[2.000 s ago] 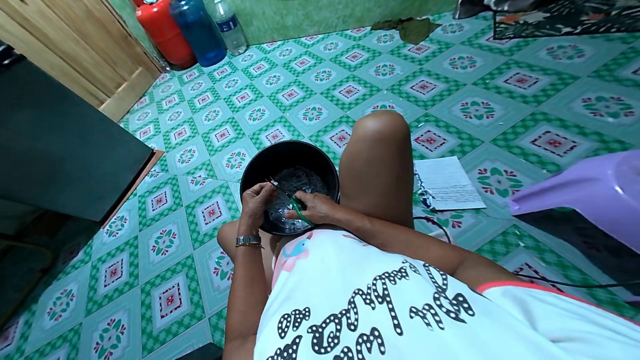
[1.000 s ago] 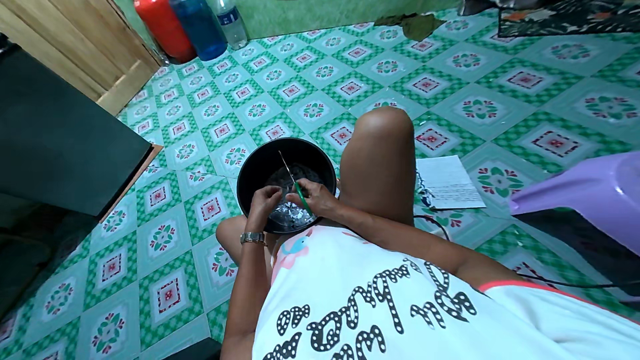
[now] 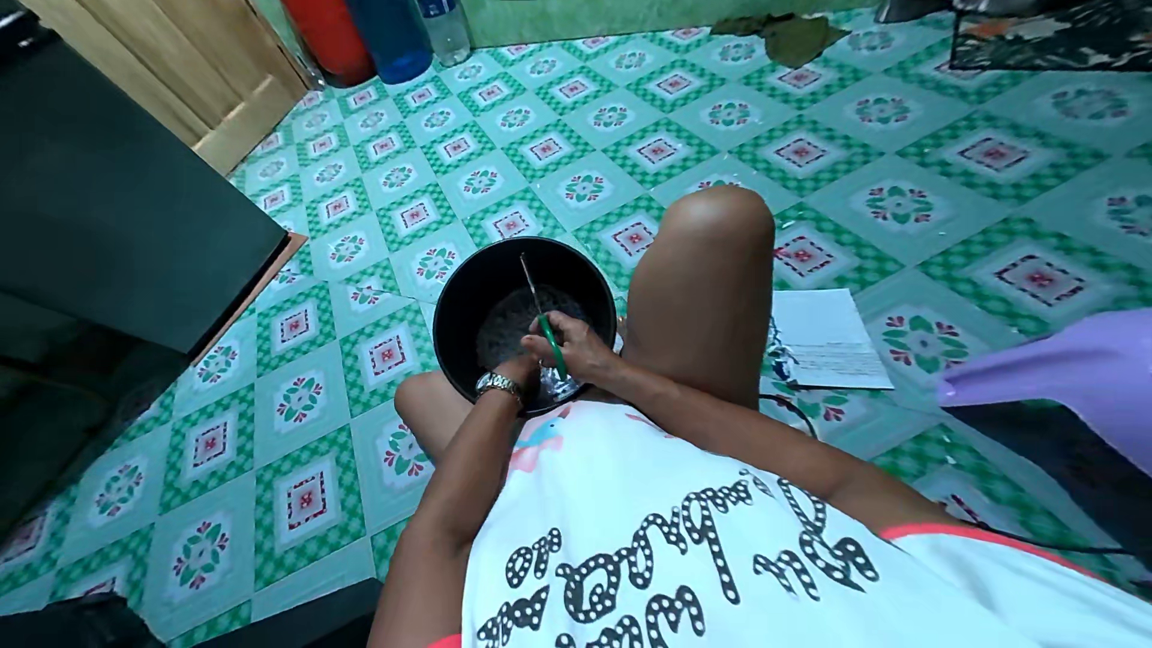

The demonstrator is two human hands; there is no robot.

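A round black bucket (image 3: 459, 297) stands on the floor between my legs, with shiny, clear-looking material (image 3: 560, 389) inside; what it is I cannot tell. My right hand (image 3: 576, 346) is over the bucket's near right side, closed around the green handle of a thin metal tool, likely a screwdriver (image 3: 553, 349), whose shaft points up and away. My left hand (image 3: 520, 371), below a wrist with a metal watch (image 3: 499, 384), is low inside the near rim, close beside the right. Its fingers are partly hidden, so whether it holds something is unclear.
A sheet of paper with writing (image 3: 832, 342) lies right of my raised knee, by a dark cable (image 3: 792, 405). A purple plastic piece (image 3: 1071, 369) is at the right. A dark cabinet (image 3: 126, 180) stands left. Blue (image 3: 389, 40) and red (image 3: 331, 40) containers and a bottle (image 3: 445, 31) stand by the wall.
The green-handled tool pointed lower into the bucket two seconds ago; its shaft now points up and away. My left hand has moved lower, toward the near rim.
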